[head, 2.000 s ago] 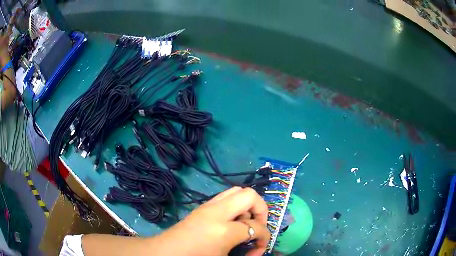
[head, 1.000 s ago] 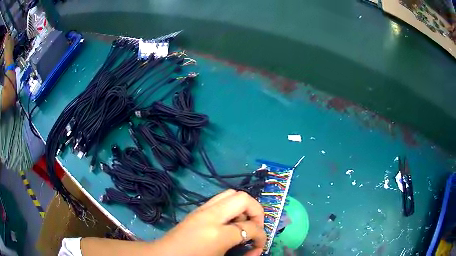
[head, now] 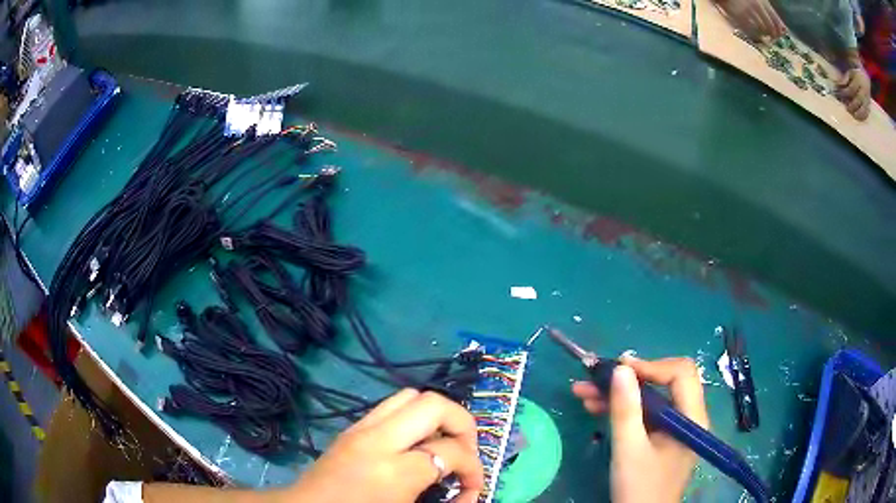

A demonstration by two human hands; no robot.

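Note:
The circuit board panel (head: 498, 413), a blue and white strip with coloured wires across it, lies at lower centre. A green round holder (head: 535, 452) sits at its right side. My left hand (head: 393, 454) is at the panel's left edge, fingers curled on a black cable (head: 439, 489); the fingertips are partly hidden. My right hand (head: 656, 422) grips a soldering iron (head: 629, 388) with a dark handle and blue cord. Its metal tip points up and left, beside the thin solder wire (head: 535, 336) at the panel's top end, with a small gap between them.
Bundled black cables (head: 255, 373) lie left of the panel. A white-blue board panel (head: 253, 116) with cables lies at far left. Side cutters (head: 739, 381) lie at right, near a blue tray (head: 820, 422). Another blue tray (head: 69, 138) is at upper left. A person's hands (head: 853, 90) show at upper right.
My right hand has come into view with the soldering iron. The view has shifted, so the bench items sit further left. My left hand remains at the panel.

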